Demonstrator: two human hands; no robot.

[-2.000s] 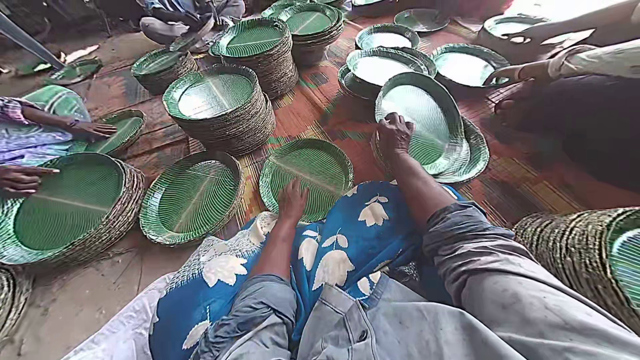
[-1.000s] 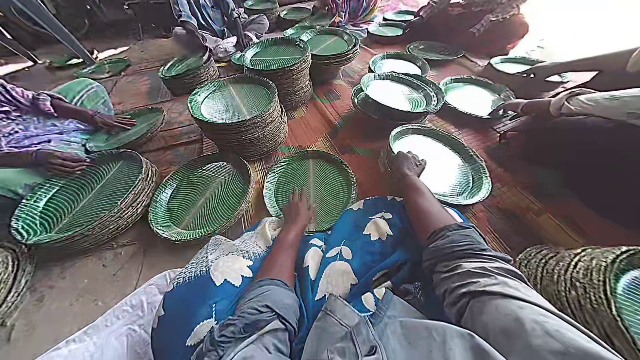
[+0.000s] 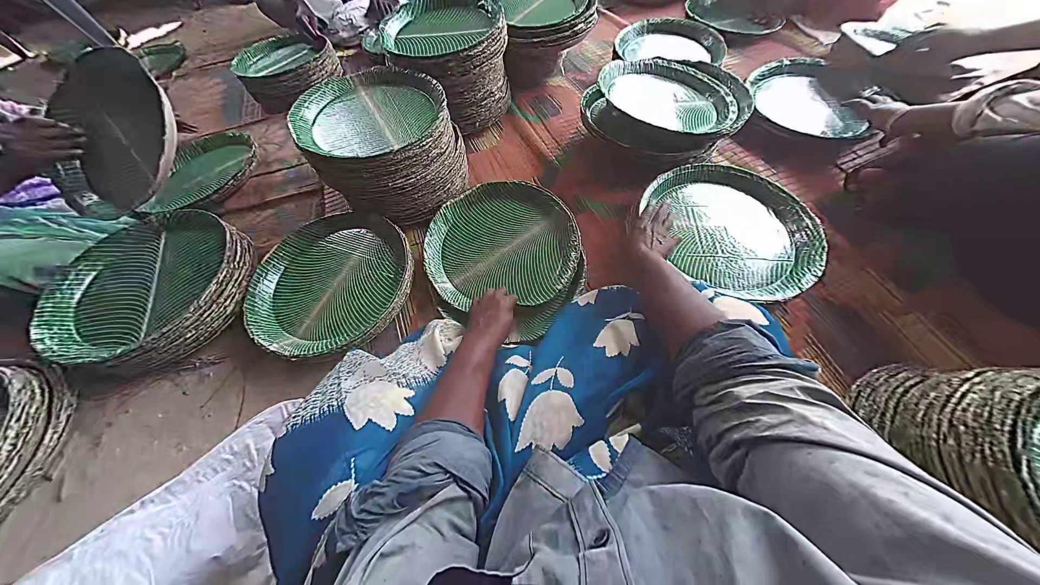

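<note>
Round green leaf-patterned plates with rough brown edges lie around me. My left hand is at the near rim of a green plate, which sits slightly tilted over another plate at my knees; whether the fingers grip the rim is unclear. My right hand rests with spread fingers on the left rim of a shiny green plate to the right. Left of the middle plate lies a low stack of plates. A blue cloth with white flowers covers my lap.
A tall plate stack stands ahead, another behind it. Low stacks lie left and front right. A sideways stack is at lower right. At left a co-worker's hand holds up a plate; another co-worker's hand touches a plate at right.
The plate under my left hand now sits offset over another one. The co-worker at left has lifted a plate upright. My right hand has moved to the left rim of the right plate.
</note>
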